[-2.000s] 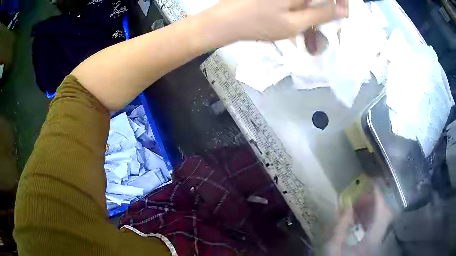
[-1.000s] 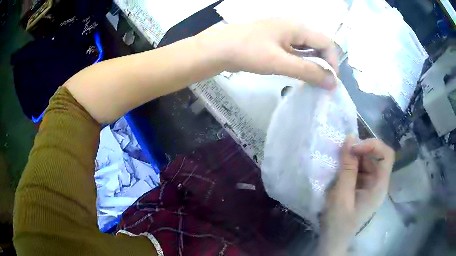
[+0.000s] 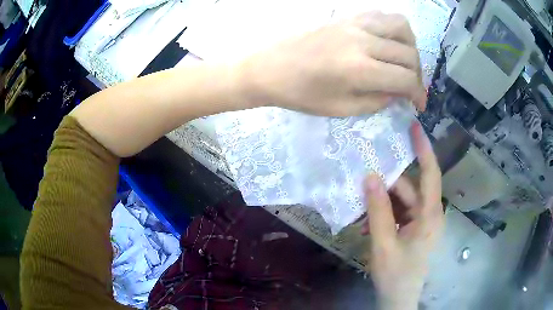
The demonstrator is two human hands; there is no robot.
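A white lace panel (image 3: 321, 160) with a raised floral pattern lies spread over the front edge of the table, below my left forearm. My left hand (image 3: 345, 66) reaches across from the left, fingers bent down onto the panel's upper right corner. My right hand (image 3: 403, 224) holds the panel's lower right edge between thumb and fingers. The fingertips of both hands are close together at the right corner. The needle area is hidden by the hands.
The pale sewing machine head (image 3: 490, 51) stands at upper right, with metal knobs and springs (image 3: 530, 118) below it. White cloth lies on the worn table (image 3: 100, 51) behind my arm. A blue bin (image 3: 151, 203) with white pieces is at lower left.
Both hands have brought the lace piece to the machine side and it now lies flatter and wider. The view has turned right, bringing in the machine head.
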